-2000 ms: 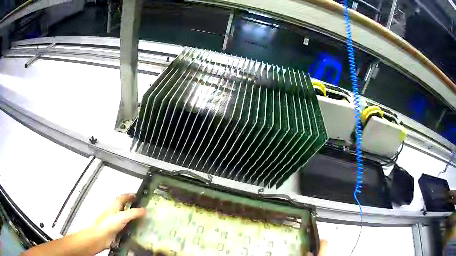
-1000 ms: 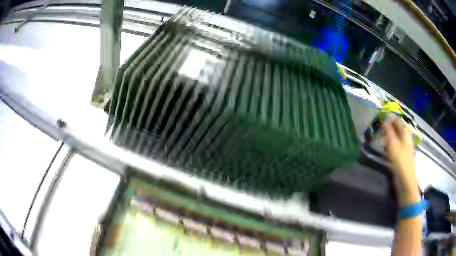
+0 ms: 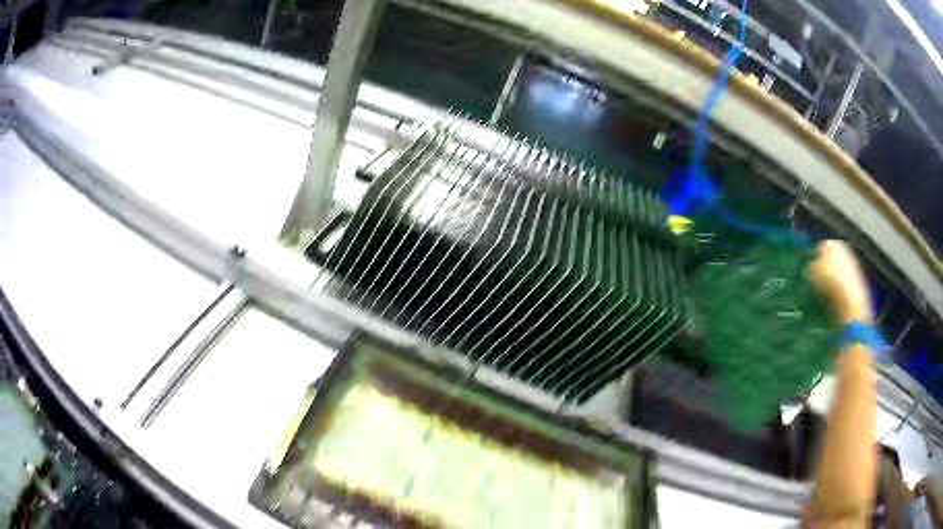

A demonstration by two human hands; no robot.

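My right hand (image 3: 840, 277), with a blue wrist strap, is raised at the right and holds a green PCB panel (image 3: 760, 315) by its edge, blurred by motion. The panel is at the right end of the PCB rack (image 3: 517, 248), which holds many upright green boards. The solder carrier (image 3: 465, 449) lies in front of the rack with a pale bright centre and dark frame, cut off by the bottom edge. My left hand is not in view.
A white bench with metal rails (image 3: 165, 222) runs along the left. A metal post (image 3: 336, 124) stands behind the rack. A black tray (image 3: 688, 413) lies right of the rack. A blue cord (image 3: 713, 98) hangs near the raised hand. A dark edge with greenish material shows at bottom left.
Both hands were at the carrier at first; the left has left the picture. My right hand reached right of the rack and now holds a green panel. The view has shifted.
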